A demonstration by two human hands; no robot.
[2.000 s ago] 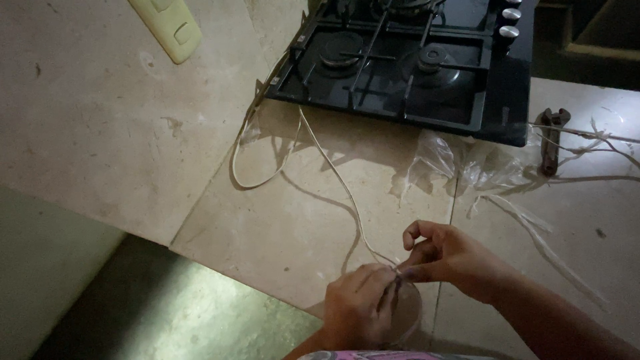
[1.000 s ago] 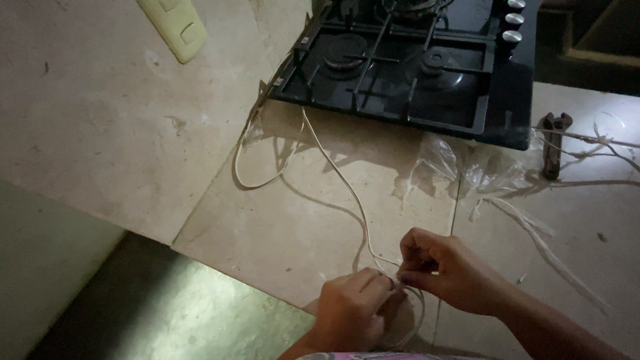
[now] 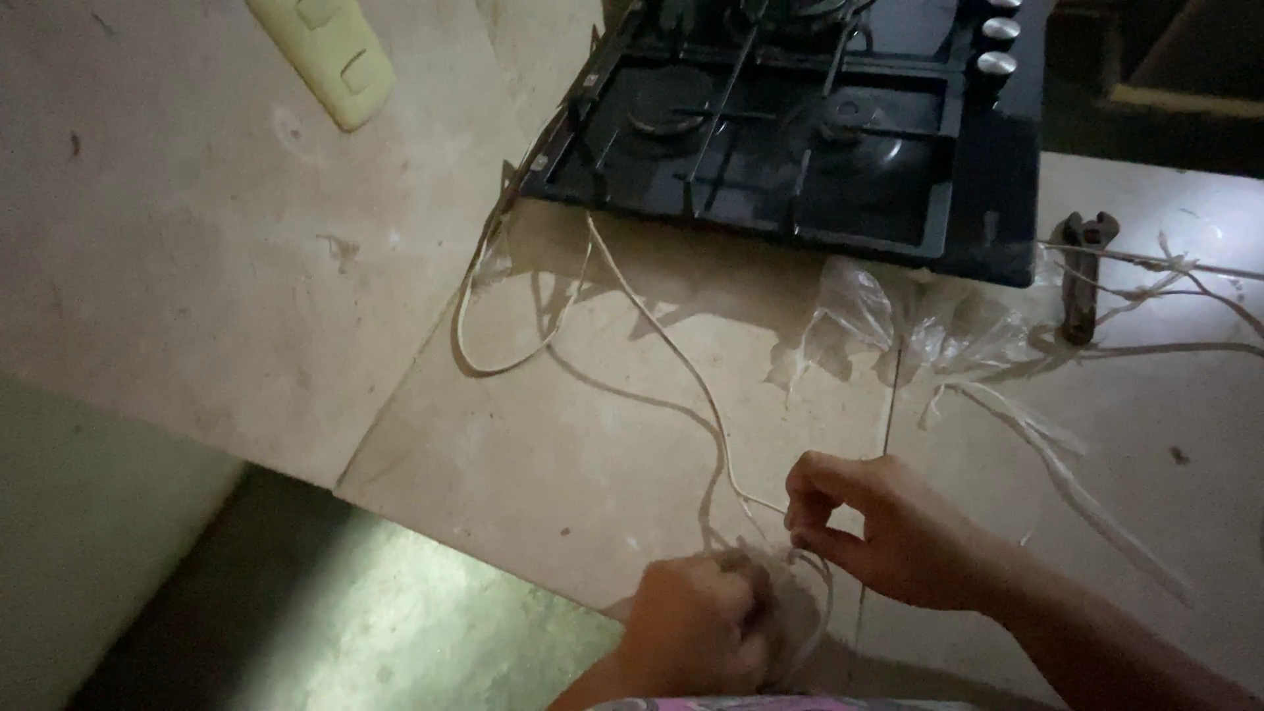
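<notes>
A thin white cord (image 3: 696,375) runs from under the front edge of a black gas cooktop (image 3: 790,212) down to my hands. Between thumb and forefinger, my right hand (image 3: 869,533) pinches the cord near its split end. Close beside it on the left, my left hand (image 3: 701,622) is blurred, its fingers curled around part of the cord; a loop of it bends between the hands. The exact grip of the left fingers is hard to make out. Another loop of cord lies on the tiles left of the cooktop's front corner.
An adjustable wrench (image 3: 1083,281) lies right of the cooktop, among stringy cords (image 3: 1175,286). Clear plastic film (image 3: 948,326) sits by the cooktop's front edge, with a twisted plastic strip (image 3: 1066,474) below it. A yellowish switch plate (image 3: 331,64) is at upper left. The tiled counter's edge (image 3: 474,553) drops to the floor.
My hands were together at the cord; now the left hand has moved down and left, leaving a gap between them. The right hand still pinches the cord.
</notes>
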